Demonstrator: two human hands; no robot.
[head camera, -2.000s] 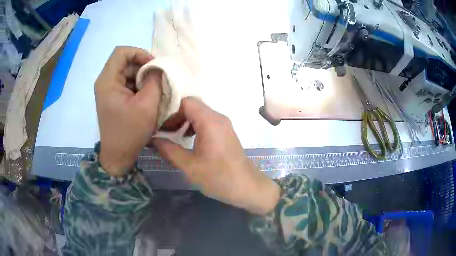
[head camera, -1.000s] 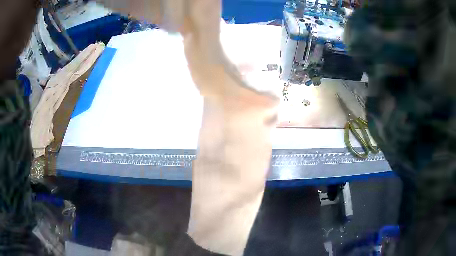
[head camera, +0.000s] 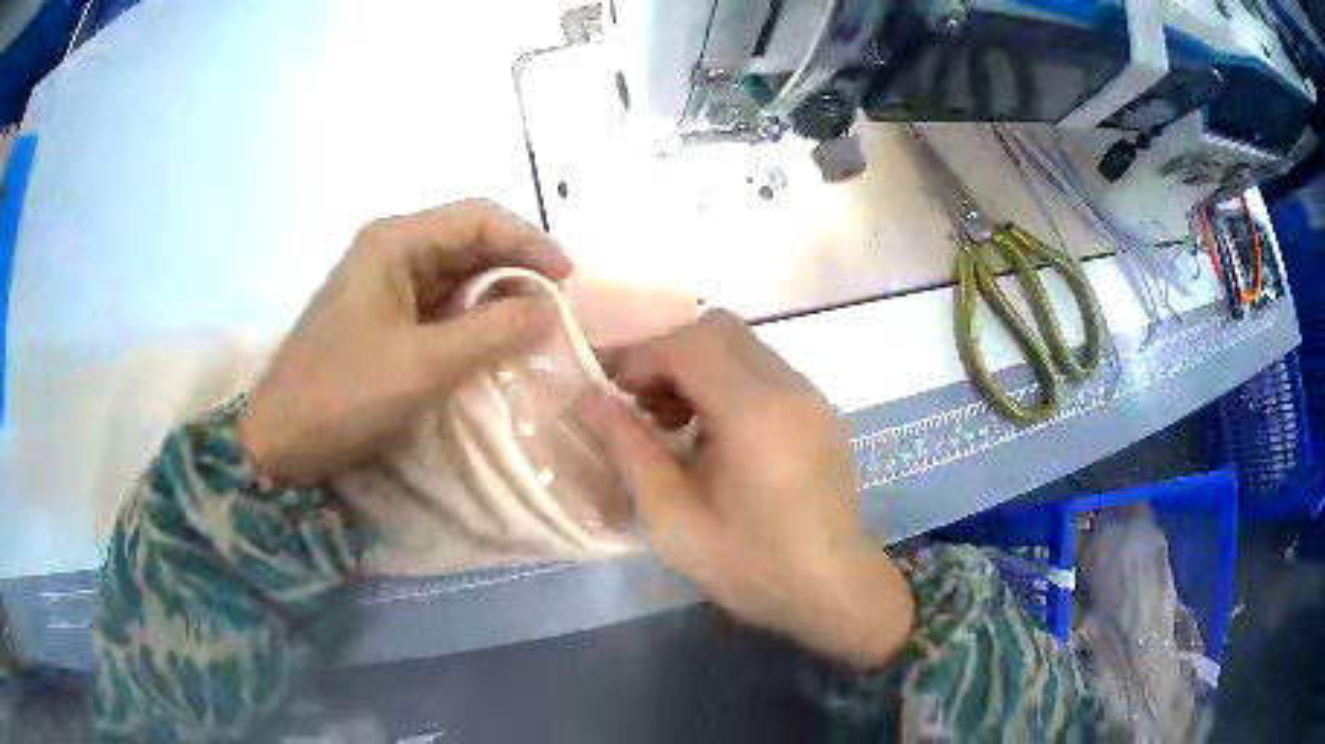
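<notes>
A pale peach-beige fabric tube, a sleeve piece (head camera: 465, 487), lies over the table's front edge at left of centre. Its end is raised and curved open between my hands, with a sheer layer with tiny sparkles showing. My left hand (head camera: 400, 334) pinches the upper left of the rim between thumb and fingers. My right hand (head camera: 763, 472) pinches the right side of the rim, thumb in front and fingers curled behind. Both hands are bare, with camouflage sleeves. The lower part of the piece is partly hidden behind my left hand and sleeve.
The sewing machine head (head camera: 1003, 58) stands at upper right above the bed plate (head camera: 683, 255). Gold-handled scissors (head camera: 1024, 313) lie right of my hands, with thin tools (head camera: 1235, 255) farther right. The ruler strip (head camera: 945, 436) runs along the front edge. A blue basket (head camera: 1228, 560) holding beige-grey pieces is below.
The fabric hung raised over the table a second ago, with the hands out of clear view. Now it is down on the table and both hands hold its end. The view has shifted right.
</notes>
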